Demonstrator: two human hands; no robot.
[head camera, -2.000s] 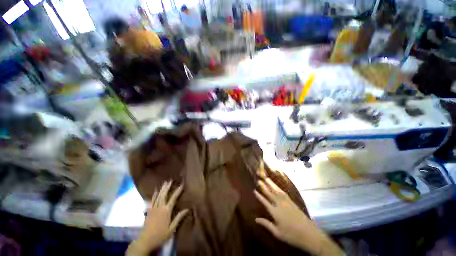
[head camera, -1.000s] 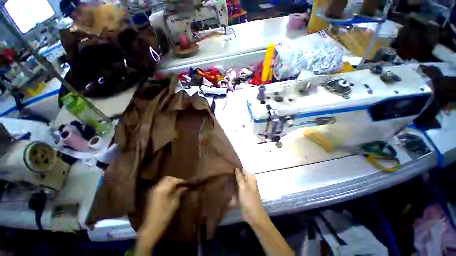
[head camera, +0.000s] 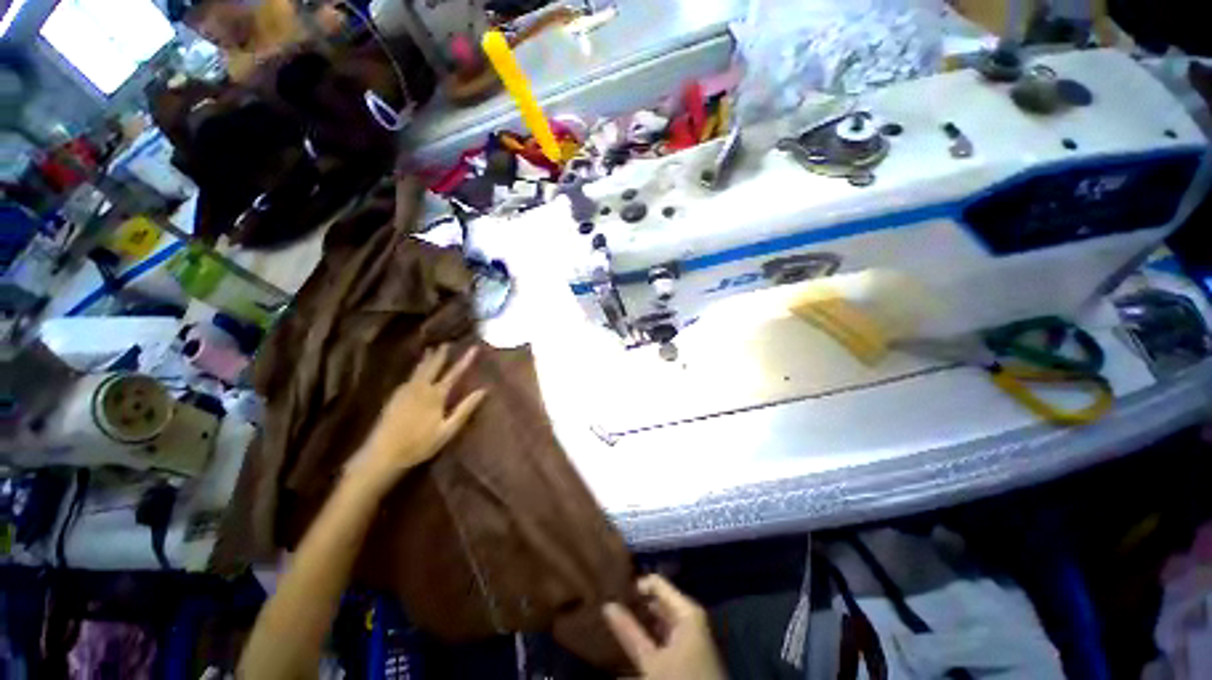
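A large brown garment panel (head camera: 512, 498) lies in folds on the left part of the white table and hangs over its front edge. My left hand (head camera: 428, 409) lies on top of the panel with its fingers spread. My right hand (head camera: 665, 630) is at the bottom of the view, partly cut off by the picture's edge, and pinches the panel's lower right corner. The white sewing machine (head camera: 851, 219) with a blue stripe stands right of the cloth; no cloth is under its needle.
Scissors (head camera: 1050, 369) and a yellow block (head camera: 840, 327) lie before the machine. Coloured scraps (head camera: 651, 133) fill a trough behind. Another machine (head camera: 126, 412) stands at the left, near a green bottle (head camera: 219, 282). Pale cloth (head camera: 930, 604) hangs below the table's edge (head camera: 864, 473).
My right hand has moved down with the panel's corner. My left hand has moved up and opened flat on the cloth. The panel lies further left, and the view has come closer to the machine.
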